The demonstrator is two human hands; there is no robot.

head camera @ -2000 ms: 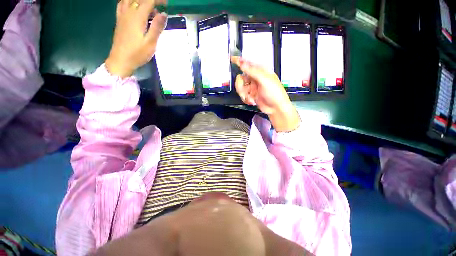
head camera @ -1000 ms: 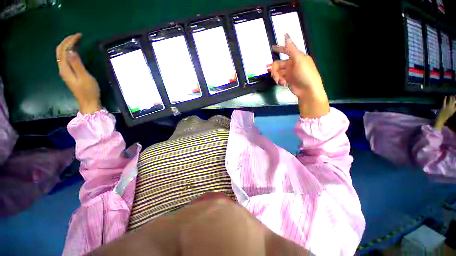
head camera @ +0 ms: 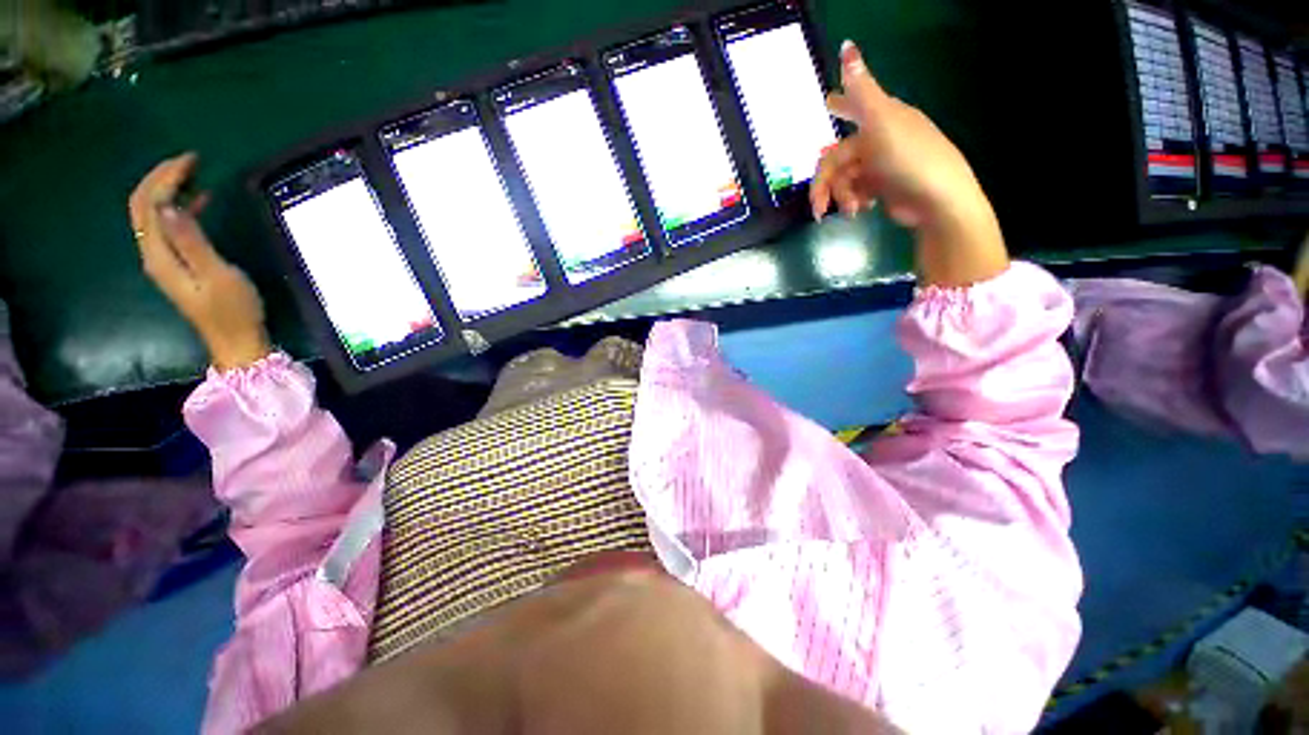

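A long black phone tray [head camera: 553, 310] lies slanted on the green bench in front of me, its right end farther away. Its five slots each hold a smartphone [head camera: 577, 170] with an almost blank white screen and small red and green marks at the lower end. My left hand [head camera: 194, 266] is open and empty, off the tray's left end. My right hand [head camera: 904, 165] is empty with fingers apart, at the tray's right end beside the rightmost smartphone [head camera: 780, 104]. Its fingertips are close to that phone's edge; whether they touch the tray I cannot tell.
Another black tray [head camera: 1166, 213] with phones showing rows of text and red and blue bands lies at the far right. Pink sleeves of other people [head camera: 1192, 352] show at both sides. A blurred yellow-green thing [head camera: 55, 50] is at the upper left. A white box [head camera: 1252, 658] is at lower right.
Within the view, the tray has shifted from centre-right to the left and now lies slanted. My left hand has moved left and down, my right hand to the tray's right end. The right-hand tray shows more fully.
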